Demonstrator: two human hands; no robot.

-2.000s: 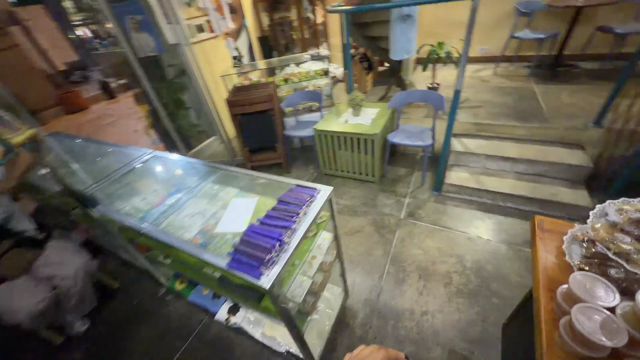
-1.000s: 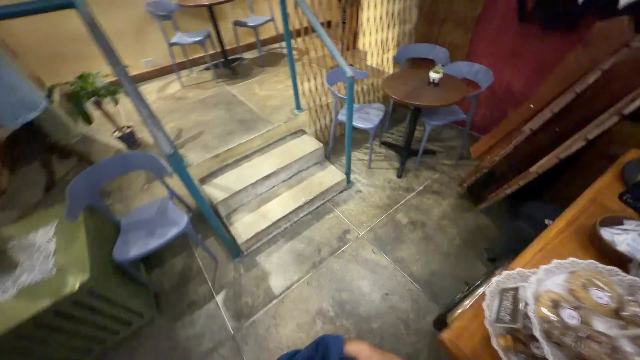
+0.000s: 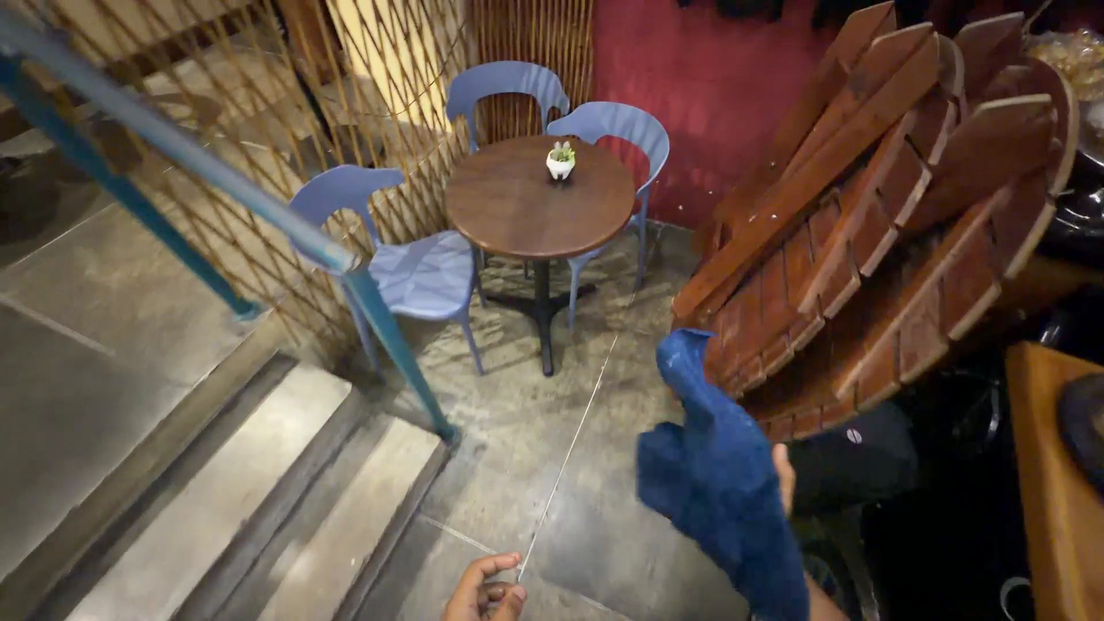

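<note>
A blue cloth (image 3: 729, 483) hangs over my right hand (image 3: 783, 479), which is mostly hidden behind it; only a finger edge and part of the wrist show. At the bottom centre is my left hand (image 3: 487, 591), its fingers curled loosely and apart, with nothing in them. Beyond both hands stands a round brown wooden table (image 3: 500, 207) on a black pedestal, bearing a small white pot with a succulent (image 3: 561, 161). Blue plastic chairs (image 3: 423, 276) stand around the table.
On the left, concrete steps (image 3: 233, 483) run beside a teal metal railing (image 3: 397, 354) and a bamboo lattice (image 3: 405, 112). Folded round wooden tabletops (image 3: 862, 259) lean at the right, near a dark red wall (image 3: 699, 95). A wooden counter edge (image 3: 1035, 448) is at the far right.
The view has swung far right, from the glass display case to the round table and leaning tabletops. The blue cloth, only partly seen at the bottom edge a second ago, is now raised in view.
</note>
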